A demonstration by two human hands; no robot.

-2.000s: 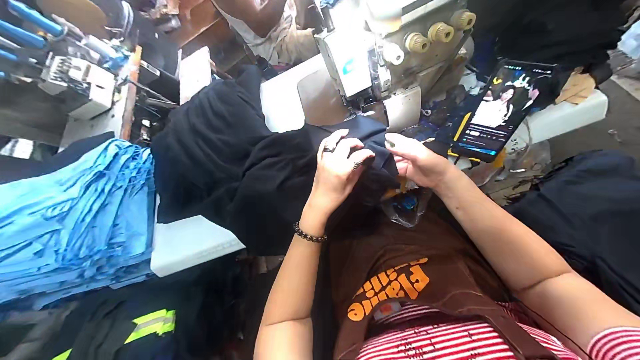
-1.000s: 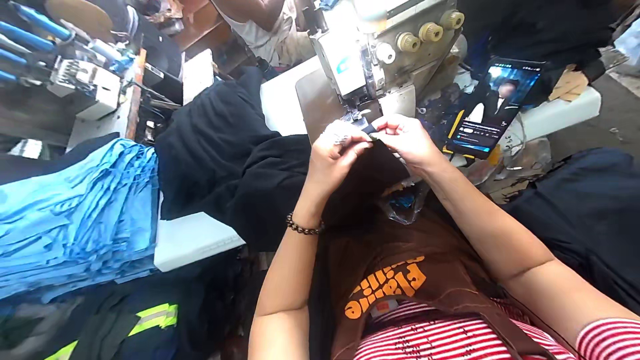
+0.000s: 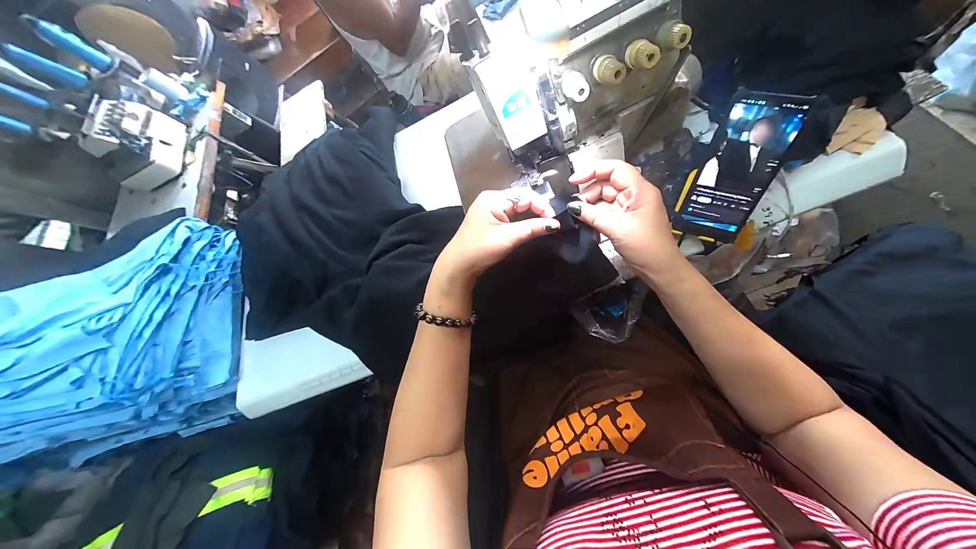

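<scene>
Black fabric (image 3: 427, 259) spreads over the white machine table and reaches up to the presser foot of an overlock sewing machine (image 3: 526, 99). My left hand (image 3: 499, 229), with a beaded bracelet at the wrist, pinches the fabric's upper edge between thumb and fingers. Close on its right, my right hand (image 3: 621, 213) grips the same edge, thumb and forefinger together. Both hands are just in front of the needle area, fingertips a little apart. The lower part of the fabric hangs toward my lap, over a brown apron (image 3: 610, 442).
A lit phone (image 3: 743, 168) leans at the right of the machine. Stacked light-blue fabric (image 3: 122, 328) lies at left, above dark cloth with reflective strips (image 3: 236, 488). More dark fabric (image 3: 892, 328) is at right. Another person (image 3: 404, 46) is beyond the table; a second machine (image 3: 133, 137) stands upper left.
Two seconds ago a folded flap of the dark fabric stood raised between my hands; now it is lowered. Both hands have stayed near the presser foot. The picture on the phone has changed.
</scene>
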